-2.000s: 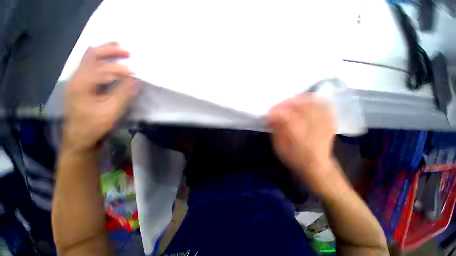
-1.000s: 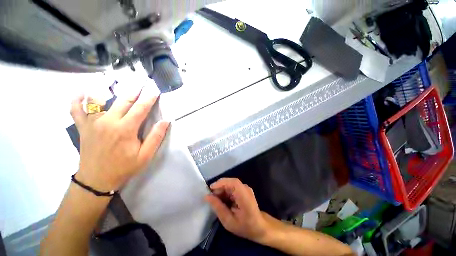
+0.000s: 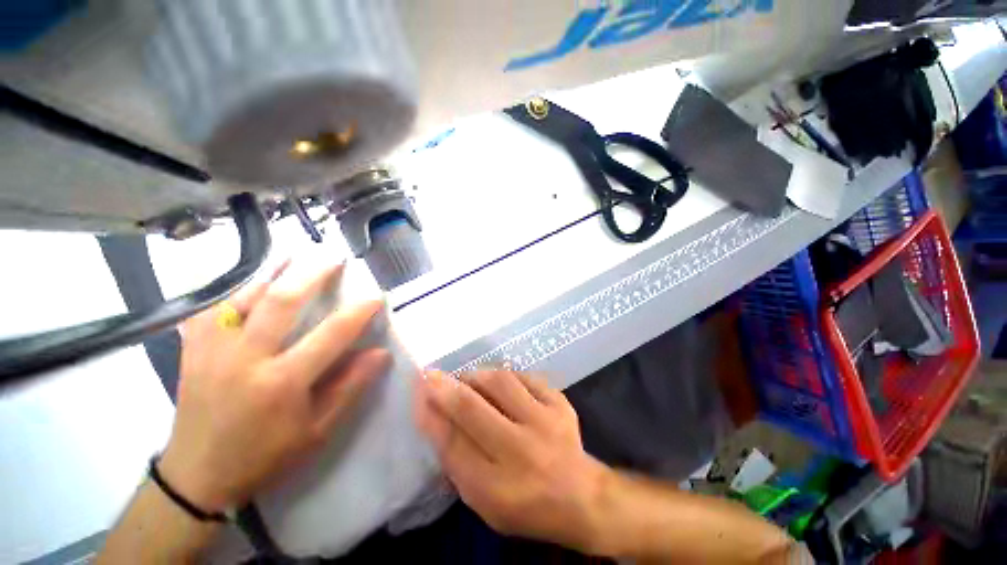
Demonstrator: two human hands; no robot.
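A pale garment panel [image 3: 342,480] lies over the table's front edge, with a dark grey strip [image 3: 144,292] at its left. My left hand [image 3: 271,381] lies flat on the panel, fingers spread, fingertips just below the needle area. My right hand [image 3: 502,447] holds the panel's right edge between thumb and fingers at the table edge. The sewing machine [image 3: 464,66] stands above with blue lettering. A grey ribbed cylinder [image 3: 398,248] hangs right of the left fingertips. The needle itself is hidden behind the machine's parts.
Black shears [image 3: 602,166] lie on the table right of the machine, beside a grey fabric piece [image 3: 729,155]. A printed ruler [image 3: 618,281] runs along the front edge. A black cloth bundle [image 3: 878,105] is far right. A red basket [image 3: 872,441] and a blue crate [image 3: 790,353] stand below.
My view has moved closer to the machine head. My right hand has moved up onto the panel's edge and now holds it. My left hand stays on the cloth near the needle area.
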